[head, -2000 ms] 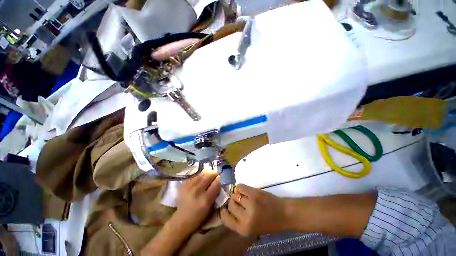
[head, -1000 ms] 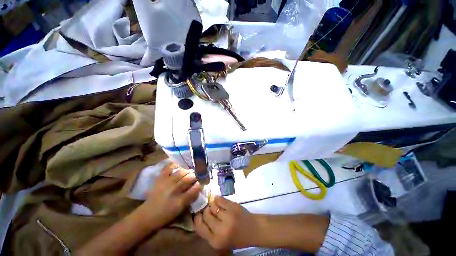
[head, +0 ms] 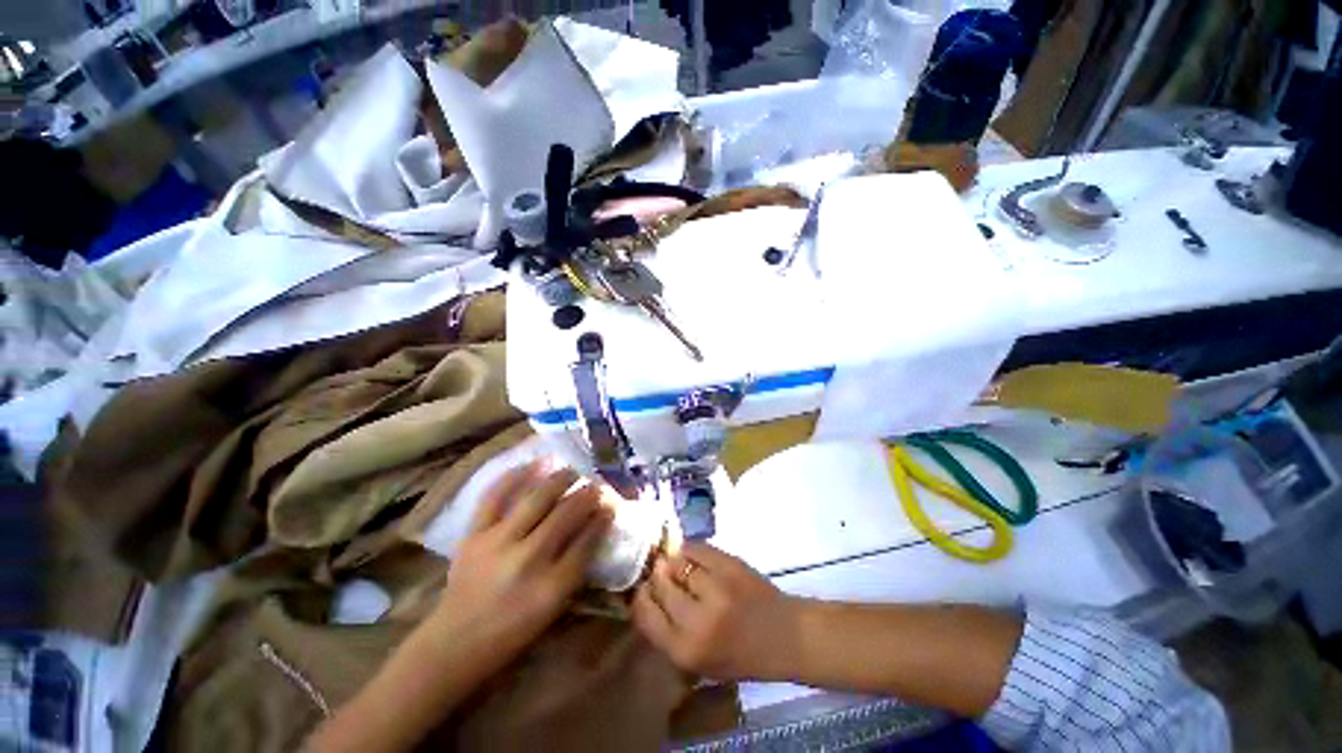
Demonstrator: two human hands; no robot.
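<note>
A white sewing machine head (head: 707, 324) with a blue stripe stands in the middle. A small white piece (head: 626, 547) lies lit at its needle area, on the brown garment (head: 398, 427) heaped at the left. My left hand (head: 527, 547) lies flat on the white piece, pressing it down just left of the needle. My right hand (head: 714, 606) pinches the edge of the work just right of and below the needle, thumb and fingers together. The fingertips partly hide the edge, and the needle itself cannot be made out.
Scissors with yellow and green loops (head: 957, 508) lie right of the needle. Keys (head: 636, 287) lie on the machine head. A clear plastic box (head: 1244, 486) stands at the right. Pale panels (head: 530, 118) are heaped behind. A ruler strip (head: 824, 731) runs along the front edge.
The camera view has turned and shifted. More of the white piece shows at the needle, and my left hand has moved slightly away from the needle on it. My right hand stays pinched beside the needle.
</note>
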